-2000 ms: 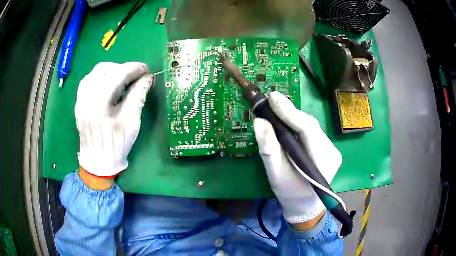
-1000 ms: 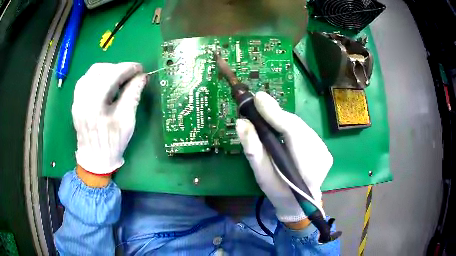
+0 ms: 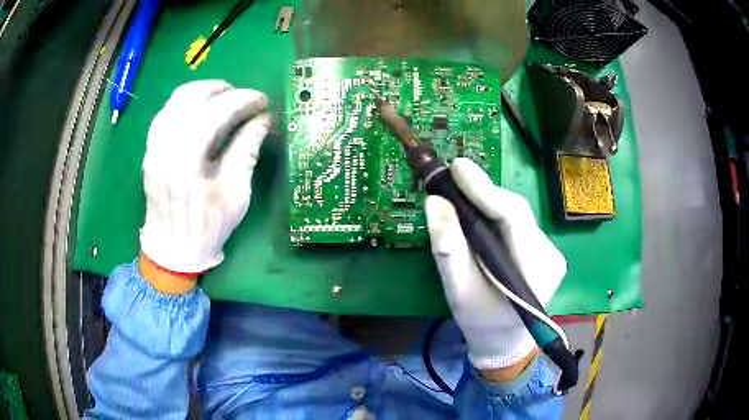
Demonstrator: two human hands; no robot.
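Note:
The green printed circuit board (image 3: 328, 197) lies solder side up on the green mat. My gloved right hand (image 3: 497, 262) holds the soldering iron (image 3: 472, 225) like a pen. Its metal barrel points up and left, and its tip is at the upper middle of the board; whether it touches cannot be told. My gloved left hand (image 3: 201, 176) is left of the board, thumb and fingertips pinched together on thin solder wire (image 3: 283, 111). The wire reaches right towards the board's upper left part; its far end is hard to see.
The translucent fume hood (image 3: 402, 33) hangs over the board's far edge. At the right are the iron stand (image 3: 579, 111), yellow sponge (image 3: 585, 185) and black fan (image 3: 585, 29). At the upper left are a blue stick (image 3: 133, 61) and a thin black tool (image 3: 220, 31).
The whole view has shifted, so things sit further right than a second ago. The left hand is a little closer to the board. Both hands keep their holds, with the iron tip still over the upper middle.

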